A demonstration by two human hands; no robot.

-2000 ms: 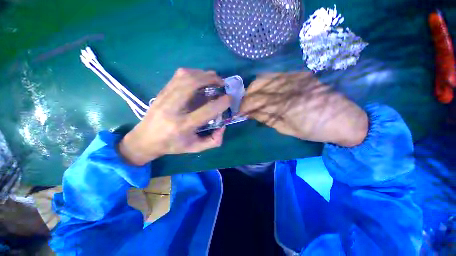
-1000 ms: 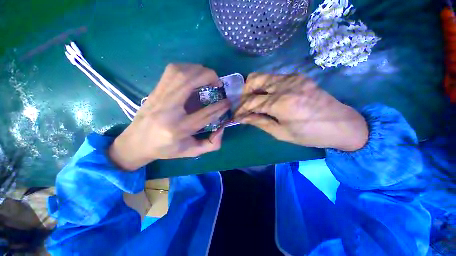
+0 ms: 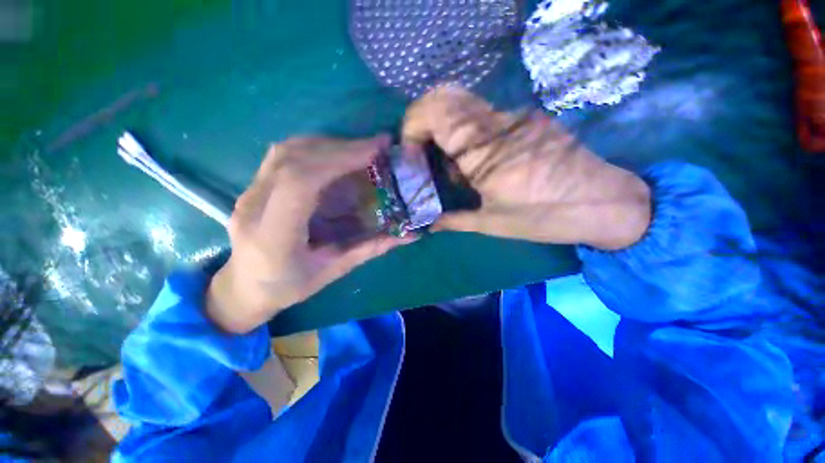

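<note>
A device housing (image 3: 418, 188) with a grey-white face and a clear edge is held between my two hands above the green work surface. A green circuit board (image 3: 387, 197) shows along its left side. My left hand (image 3: 294, 212) grips the left side, fingers above and thumb below. My right hand (image 3: 534, 176) grips the right side, fingertips at its top and bottom edges. White cables (image 3: 172, 181) stick out to the upper left from behind my left hand. The housing's underside and outer ends are hidden by my hands.
A grey-purple dimpled dish (image 3: 434, 41) lies beyond my hands. A pile of small white parts (image 3: 586, 56) is to its right. An orange-red tool handle (image 3: 805, 77) lies at the far right. Crumpled clear plastic (image 3: 25, 348) is at the left edge. The green work surface (image 3: 362, 303) has its near edge below my hands.
My right hand has opened wider around the housing, fingertips now at its top and bottom edges. The housing has turned, showing its face and board more. The view has shifted slightly.
</note>
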